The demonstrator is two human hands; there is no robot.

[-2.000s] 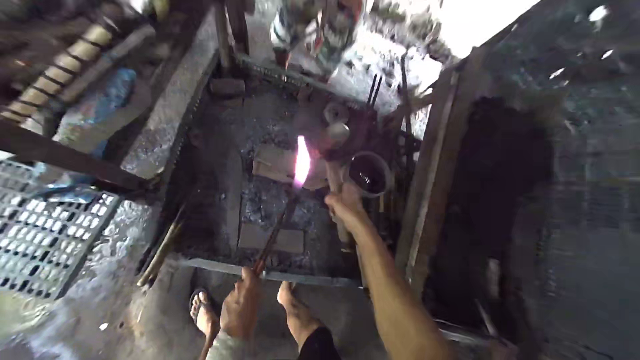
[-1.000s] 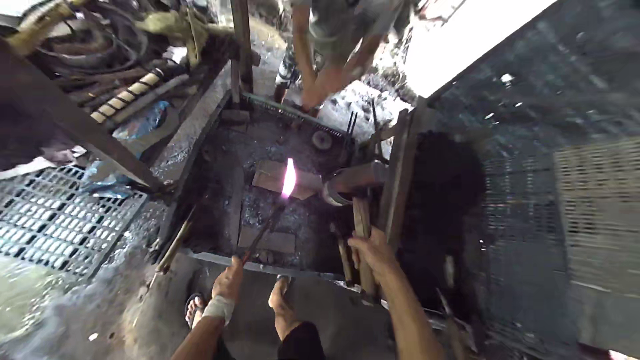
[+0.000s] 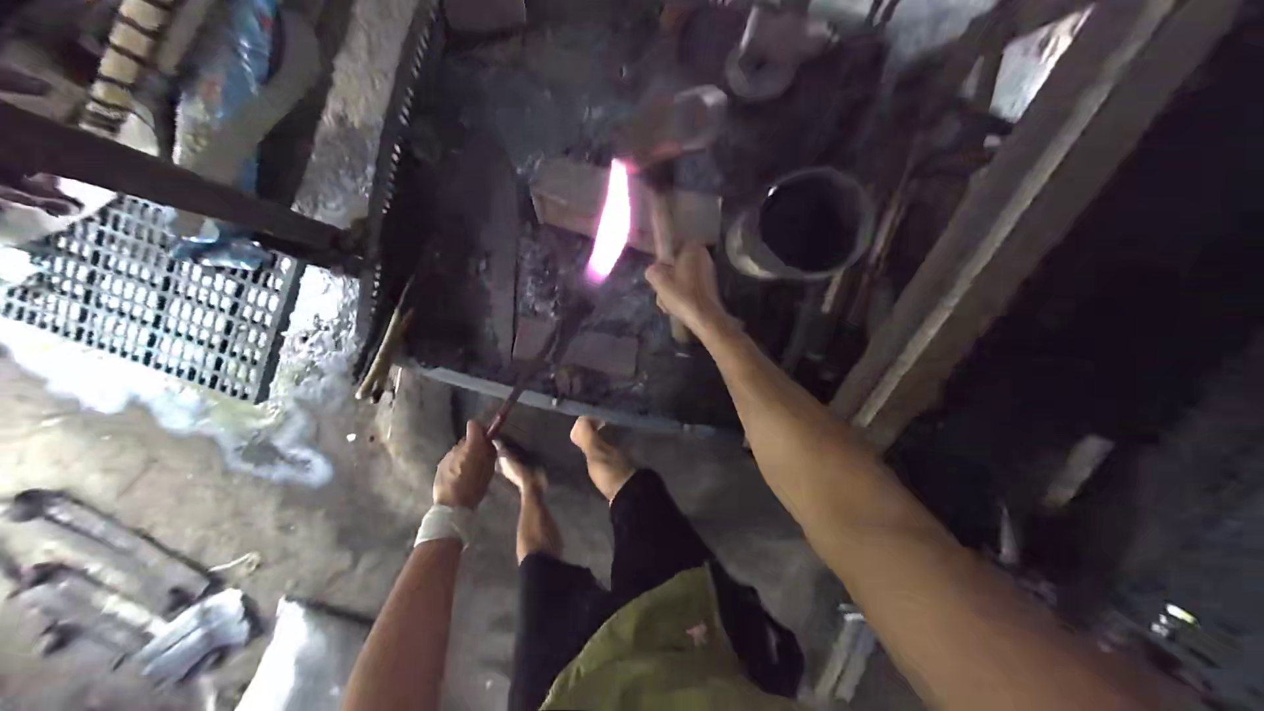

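Observation:
My left hand (image 3: 466, 468), with a white band at the wrist, is closed round the dark handle end of a pair of tongs or a rod (image 3: 538, 365). At its far end glows a white-pink hot metal piece (image 3: 612, 219), over a block-like anvil (image 3: 573, 197) in the dark bed. My right hand (image 3: 689, 286) grips the wooden handle of a hammer (image 3: 671, 133); the blurred head is just beyond the tip of the glowing metal. Whether they touch cannot be told.
A round pot of dark liquid (image 3: 812, 225) stands right of my right hand. A wooden beam (image 3: 1007, 217) slopes along the right. At left are a plastic grate (image 3: 168, 296) and a dark bar. My bare feet are by the bed's metal front edge (image 3: 553, 402).
The hammer has swung away from its place beside the pot, toward the glowing metal. The person standing beyond the bed is out of sight. The view has tilted down.

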